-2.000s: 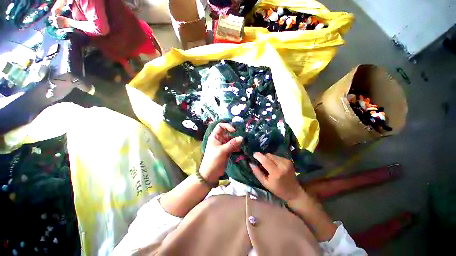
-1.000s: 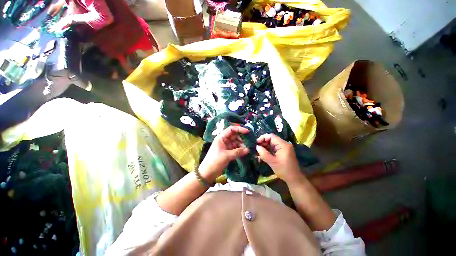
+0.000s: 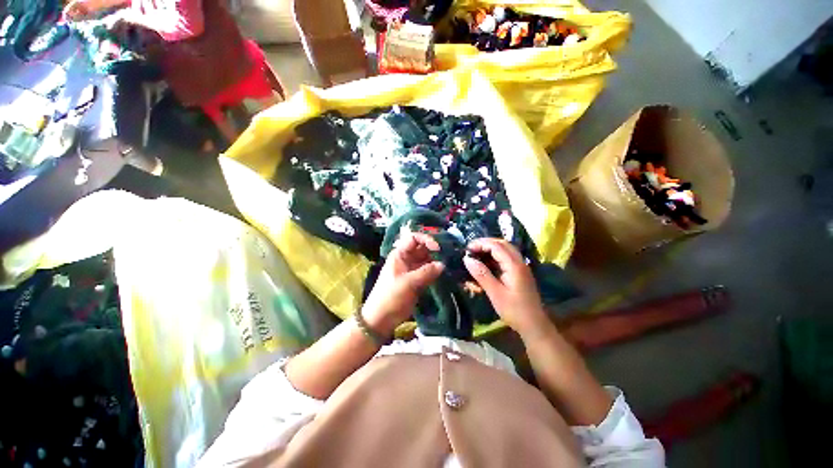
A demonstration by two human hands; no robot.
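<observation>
A dark green plush piece (image 3: 444, 306) hangs between my hands, in front of my chest and over the near rim of the open yellow sack (image 3: 311, 260). My left hand (image 3: 406, 279) pinches the piece from the left, thumb against the fingers. My right hand (image 3: 502, 281) pinches it from the right. A small orange-brown patch shows on the piece between the hands. The fingertips partly hide the piece. The sack holds a heap of dark green pieces (image 3: 429, 174) with white and red motifs, bright with sunlight in the middle.
A white-and-yellow sack (image 3: 196, 311) stands left, with green pieces (image 3: 64, 366) beside it. A brown cardboard carton (image 3: 607, 196) stands right. A second yellow sack (image 3: 585, 59) and small boxes (image 3: 406, 47) are behind. A person in red (image 3: 205, 55) is upper left. Red bars (image 3: 648, 320) lie lower right.
The hands have risen slightly and drawn closer together, and the green piece has been turned between them. My right hand's fingers are now more upright. The view has shifted slightly.
</observation>
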